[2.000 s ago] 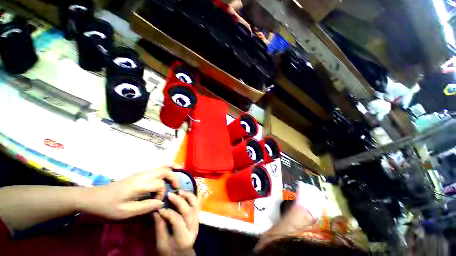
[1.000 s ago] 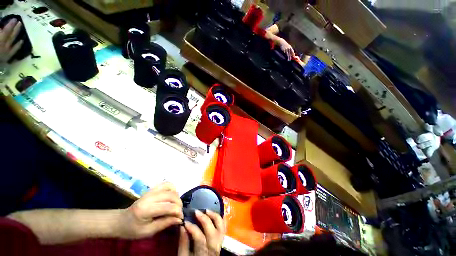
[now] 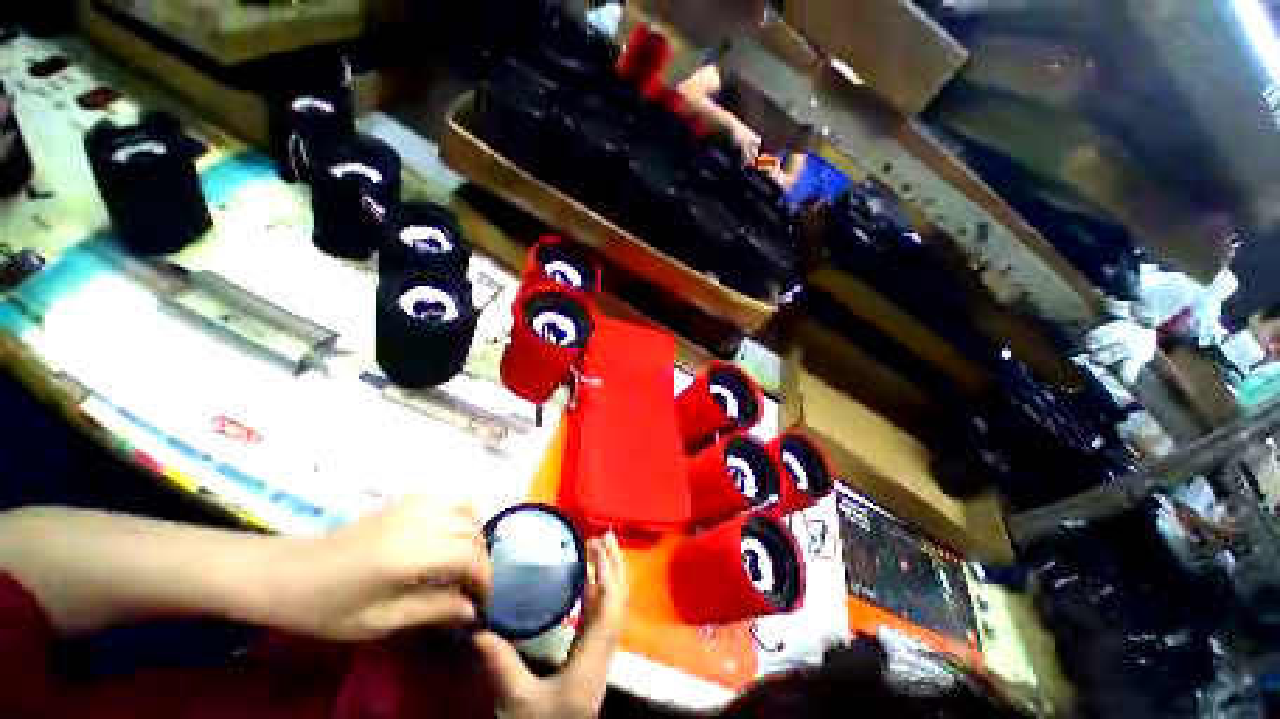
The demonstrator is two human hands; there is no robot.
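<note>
A round black-rimmed unit with a shiny grey disc in its end (image 3: 534, 569) is held at the near table edge. My left hand (image 3: 407, 569) comes from the left, its curled fingertips at the unit's left rim; what lies under them is hidden. My right hand (image 3: 583, 653) holds the unit from below and from the right, thumb and fingers around its side. The unit's far end is hidden. A flat red block (image 3: 628, 429) and a red speaker body (image 3: 737, 569) are just beyond the hands.
Black speaker bodies (image 3: 424, 330) stand on the printed table sheet (image 3: 183, 407). More red ones (image 3: 548, 344) stand by the block, over an orange sheet (image 3: 674, 618). A carton tray (image 3: 604, 232) of black units lies behind, with another person's arm (image 3: 723, 120). A dark shape (image 3: 870, 688) is at bottom right.
The grey disc faces the camera more fully, and my right fingers have moved off its face to the right side. The view has shifted, so the table things appear further left.
</note>
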